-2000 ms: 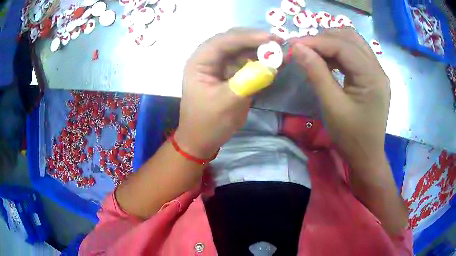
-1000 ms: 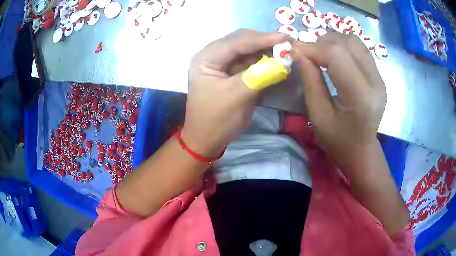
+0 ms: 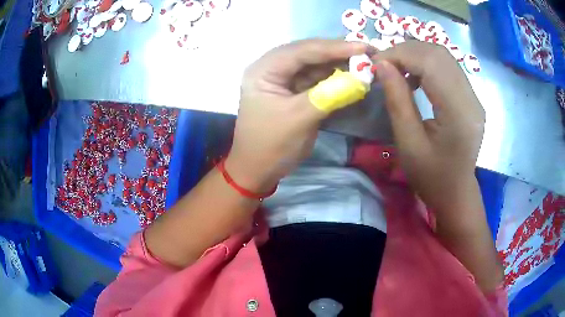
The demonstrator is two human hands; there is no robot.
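My left hand [image 3: 282, 102] holds a small white disc [image 3: 361, 68] with a red mark on its face, between its fingertips and its thumb. The thumb wears a bright yellow wrap [image 3: 337, 91]. My right hand [image 3: 437, 102] is at the disc's right edge, thumb and index finger close together. A tiny bit of red shows between its fingertips and the disc; whether it is a separate part is too small to tell. Both hands are above the front edge of the metal table.
White discs with red marks [image 3: 387, 25] lie behind my hands, and more [image 3: 96, 21] lie at the far left. A red piece [image 3: 125, 57] lies on the table [image 3: 186, 80]. Blue crates [image 3: 38, 167] with red parts stand below the edge; a blue bin [image 3: 538, 46] is back right.
Both hands have moved a little to the right with the disc. The disc was face-on two seconds ago and now shows tilted, with the right fingertips close at its edge.
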